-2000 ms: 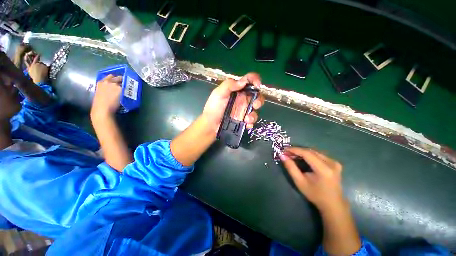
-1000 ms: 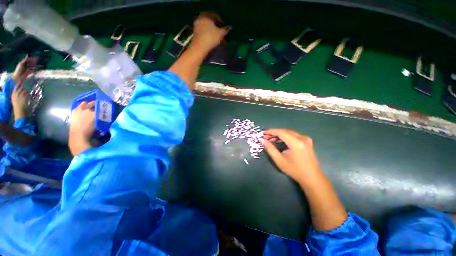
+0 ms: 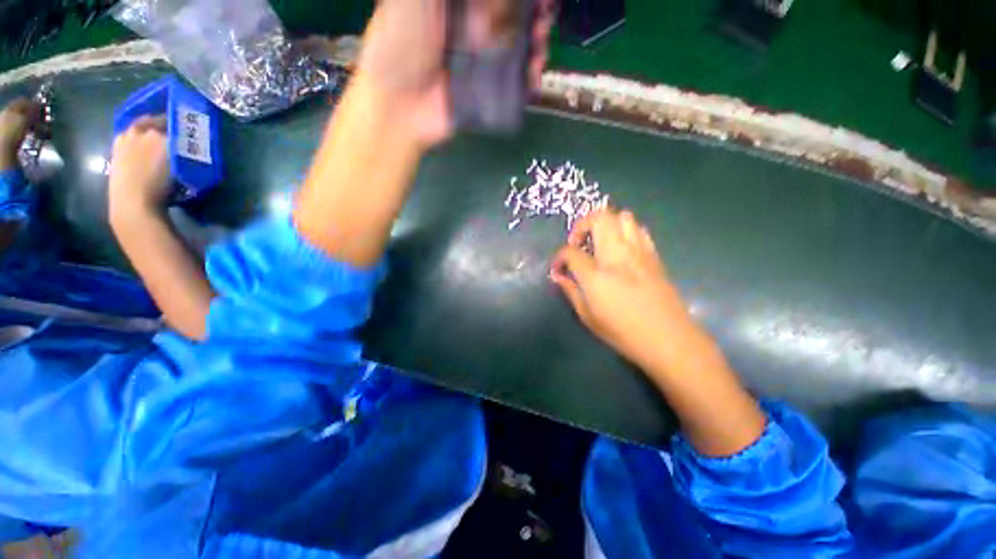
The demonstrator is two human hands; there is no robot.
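My left hand (image 3: 399, 82) is blurred at the top and grips a dark phone housing (image 3: 488, 71), which is also blurred and partly cut off by the top edge. My right hand (image 3: 623, 284) is at the near right side of a loose pile of silvery metal inserts (image 3: 555, 191) on the dark green bench. Its thumb and index finger are bent towards each other. I cannot tell if a small insert is between them. One lone insert (image 3: 522, 264) lies left of the fingertips.
A clear bag of inserts (image 3: 257, 76) lies at the upper left, beside a blue bin (image 3: 199, 140) with a neighbour's hand (image 3: 142, 164) in it. A chipped rail (image 3: 699, 120) separates the bench from the green belt, which carries dark housings (image 3: 937, 90). A blue-sleeved person is at the lower right.
My left hand has come back from the belt towards the bench with a housing in it. My right hand has stayed by the pile. The view has shifted.
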